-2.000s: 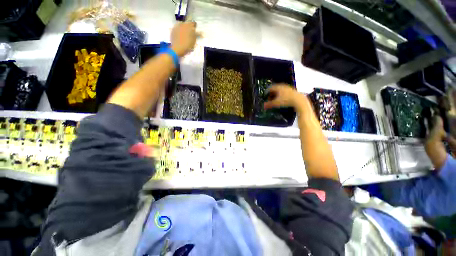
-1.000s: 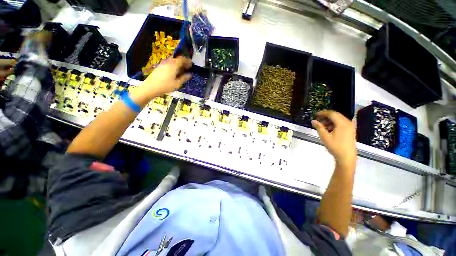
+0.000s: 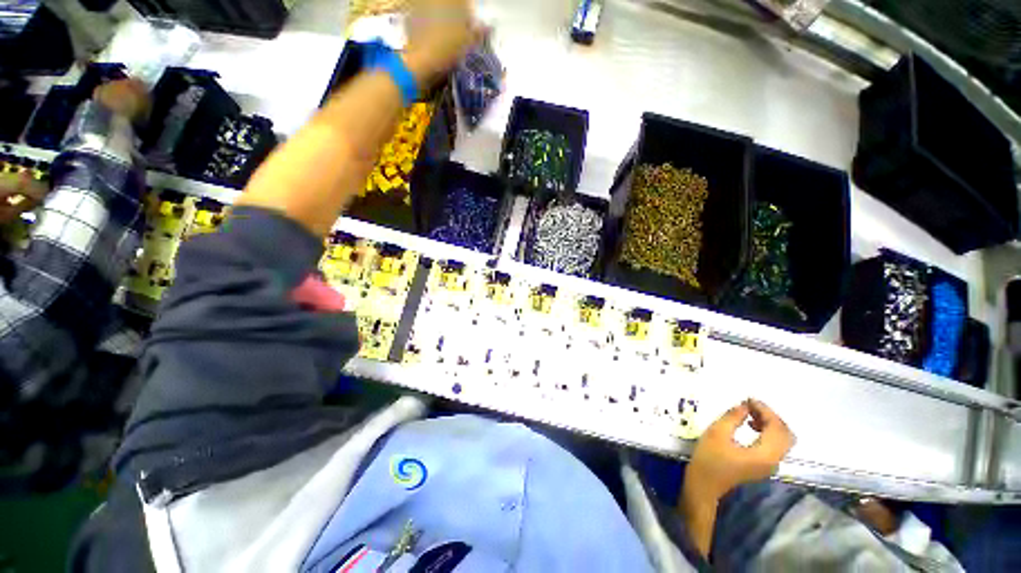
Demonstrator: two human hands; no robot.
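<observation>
The circuit board panel (image 3: 537,358) lies on the pale rail in front of me, with dark and yellow parts along its far edge. My left hand (image 3: 440,36), with a blue wrist strap, is blurred at the top, above the yellow components bin (image 3: 400,157) and beside a clear bag of blue-violet components (image 3: 479,81). Whether it holds anything cannot be seen. My right hand (image 3: 741,445) is at the rail's front edge, just right of the panel's end. Its thumb and fingertips meet in a ring; any small part between them is too small to tell.
Behind the rail stand bins of blue-violet (image 3: 467,215), dark green (image 3: 540,157), silver-grey (image 3: 567,237) and gold-brown components (image 3: 665,224). Another green components bin (image 3: 770,252) and a bright blue heap (image 3: 946,328) are farther right. A person's checked sleeve (image 3: 84,213) is at left.
My left hand has moved from in front of the yellow bin up and away, towards the bag. My right hand has come from the right-hand green bin to the rail's front edge.
</observation>
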